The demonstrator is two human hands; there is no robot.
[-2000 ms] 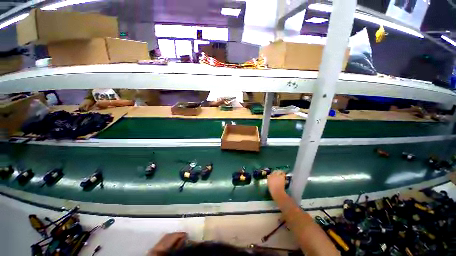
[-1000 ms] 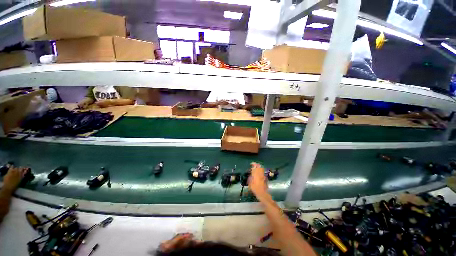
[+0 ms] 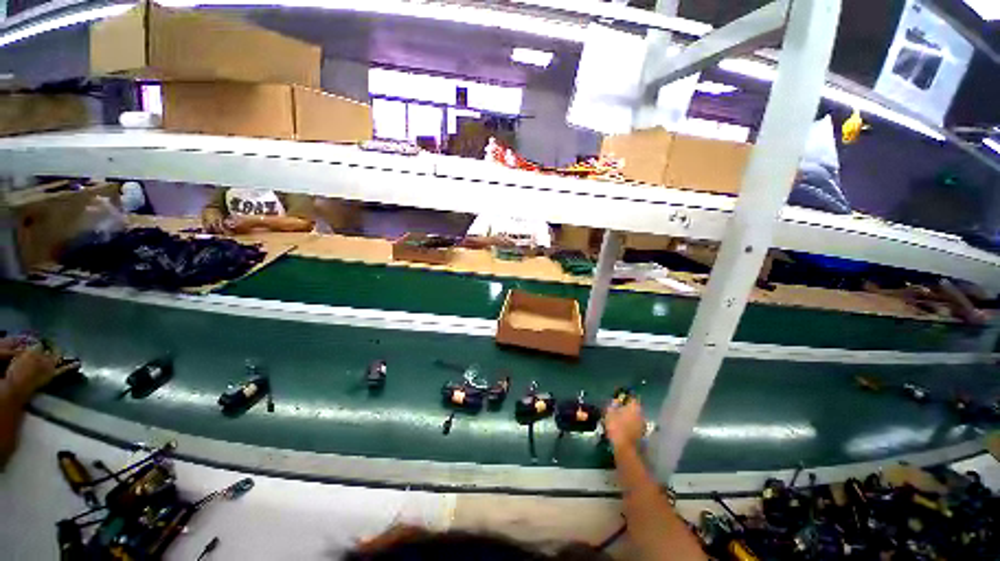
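Black wired units with orange-yellow labels lie spaced along the green belt (image 3: 329, 422), one near the middle (image 3: 534, 407) and another (image 3: 577, 414) just left of my right hand. My right hand (image 3: 626, 423) reaches onto the belt beside the white post. Its fingertips are at a dark unit (image 3: 622, 397); whether they grip it is unclear. My left hand (image 3: 404, 536) shows only as a blurred strip at the bottom edge, behind dark hair. Its fingers and anything in them are hidden.
A small pile of units (image 3: 137, 506) lies at left, a larger one (image 3: 877, 515) at right. The slanted white post (image 3: 733, 274) stands beside my right hand. An open cardboard tray (image 3: 540, 322) sits beyond the belt. Another person's hand (image 3: 27, 370) is at far left.
The view has shifted, so the scene sits further right. My right hand moved left, then back right along the belt units. The other person's hand came in at far left. My left hand sank lower.
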